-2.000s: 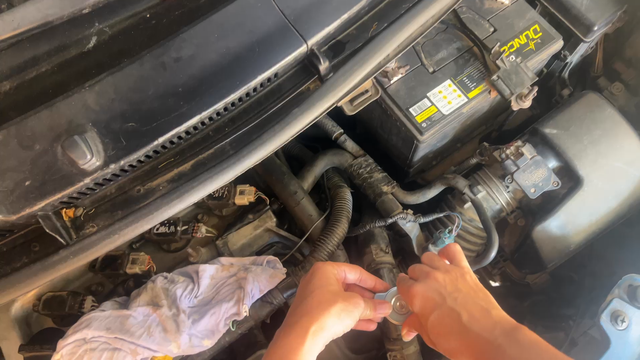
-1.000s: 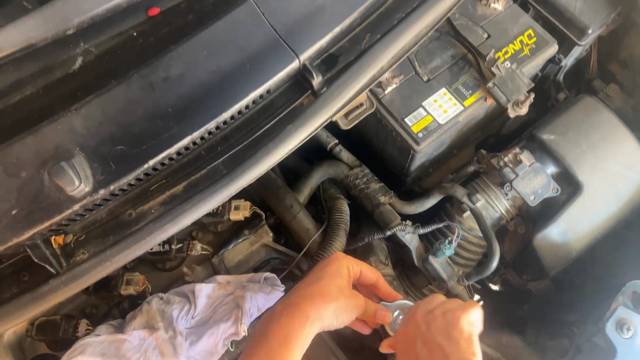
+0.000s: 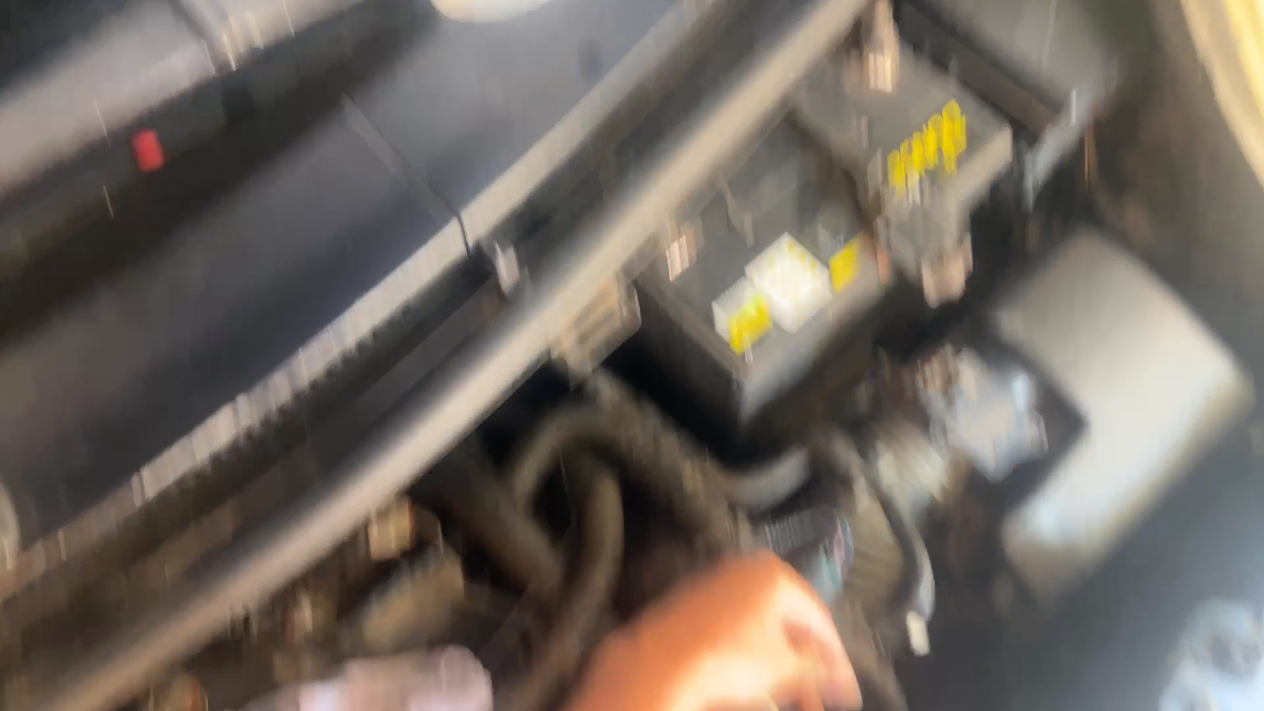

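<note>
The picture is strongly blurred. My left hand [image 3: 726, 637] shows at the bottom centre, cut off by the lower edge, over the engine bay. Its fingers are curled, and whether they hold anything cannot be told. Just above and to its right are a bluish connector [image 3: 825, 553] and the ribbed air intake duct [image 3: 879, 533]. Rubber hoses [image 3: 597, 533] run down behind the hand. My right hand is out of view. Part of a pale cloth [image 3: 415, 681] lies at the bottom left.
A black car battery [image 3: 731, 365] with yellow and white labels stands at the upper right. Beside it is the air filter housing [image 3: 1136, 395]. A long body edge strip [image 3: 395, 464] crosses diagonally, with the dark cowl panel [image 3: 247, 296] beyond it.
My right hand, near the left one at a round metal cap in both earlier frames, has gone out of view. The cap no longer shows. The view has shifted and blurred.
</note>
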